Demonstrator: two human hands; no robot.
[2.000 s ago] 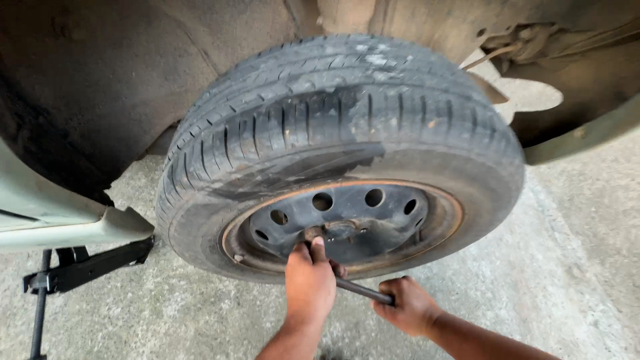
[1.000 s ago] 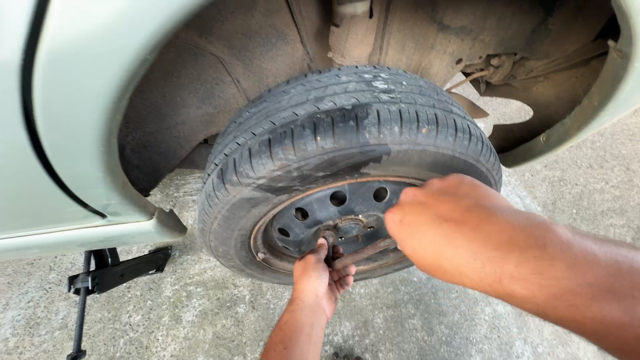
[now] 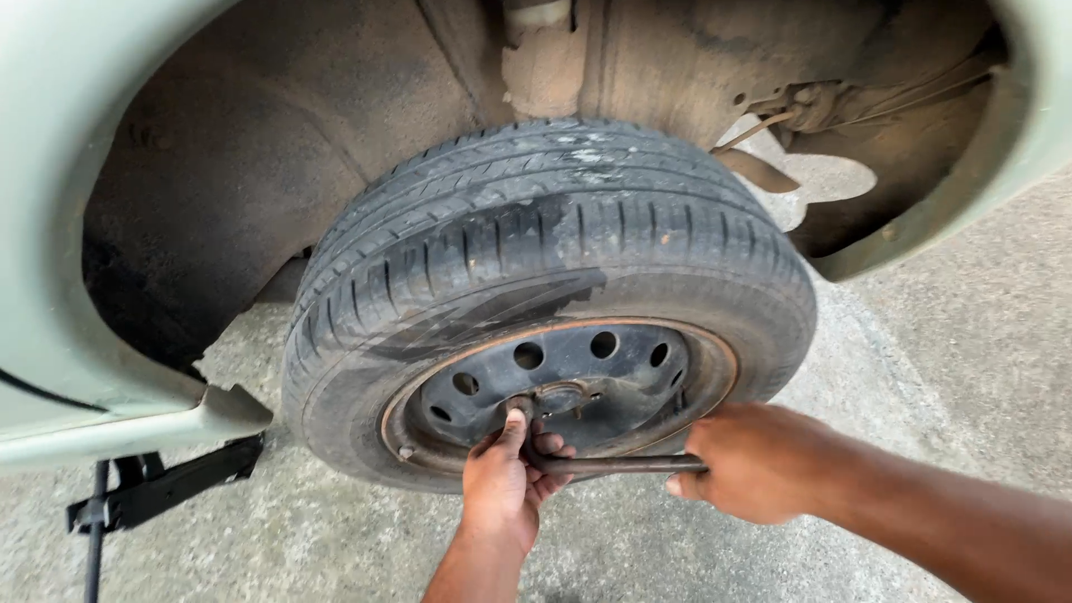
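A car wheel with a black rubber tire (image 3: 536, 243) and a dark steel rim (image 3: 494, 368) edged with rust sits under the wheel arch. My left hand (image 3: 511, 477) is closed around the bent socket end of an L-shaped lug wrench (image 3: 615, 465), at the wheel's hub (image 3: 563, 395). The far end of the wrench's handle is in the fist of my right hand (image 3: 745, 461), at the lower right of the rim. The socket's fit on the nut is hidden by my left thumb and fingers.
The pale green car body (image 3: 50, 209) arches over the wheel. A black scissor jack (image 3: 167, 494) stands under the sill at the left. Behind the tire are the dirty wheel well (image 3: 234, 167) and a strut (image 3: 544, 67). Concrete ground (image 3: 653, 544) lies below.
My right hand, raised over the right of the rim one second ago, is now lower, with the wrench handle pointing right. My left hand stays at the hub.
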